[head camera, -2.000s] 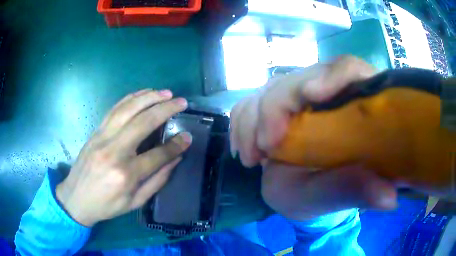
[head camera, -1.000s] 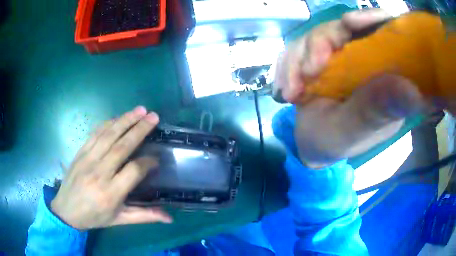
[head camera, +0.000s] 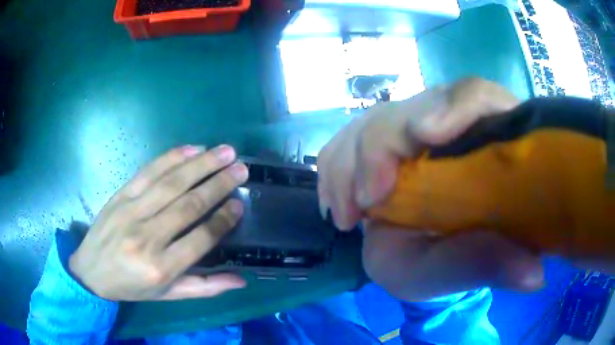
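Note:
A black display housing with a smooth grey centre panel lies flat on the green mat, its long side running left to right. My left hand lies over its left end, fingers spread on the panel and upper edge. My right hand grips an orange and black electric screwdriver at the housing's right end. The screwdriver tip, the bit and the housing's right edge are hidden behind my right fingers, so contact cannot be told.
A white screw feeder with a bright front stands behind the housing. An orange-red bin of tiny dark pieces is at the back left. A white sheet with black marks lies at the back right.
My right hand with the screwdriver has come from the feeder down to the housing's right end. Since the earliest frame, the housing has turned from upright to lying sideways under my left hand.

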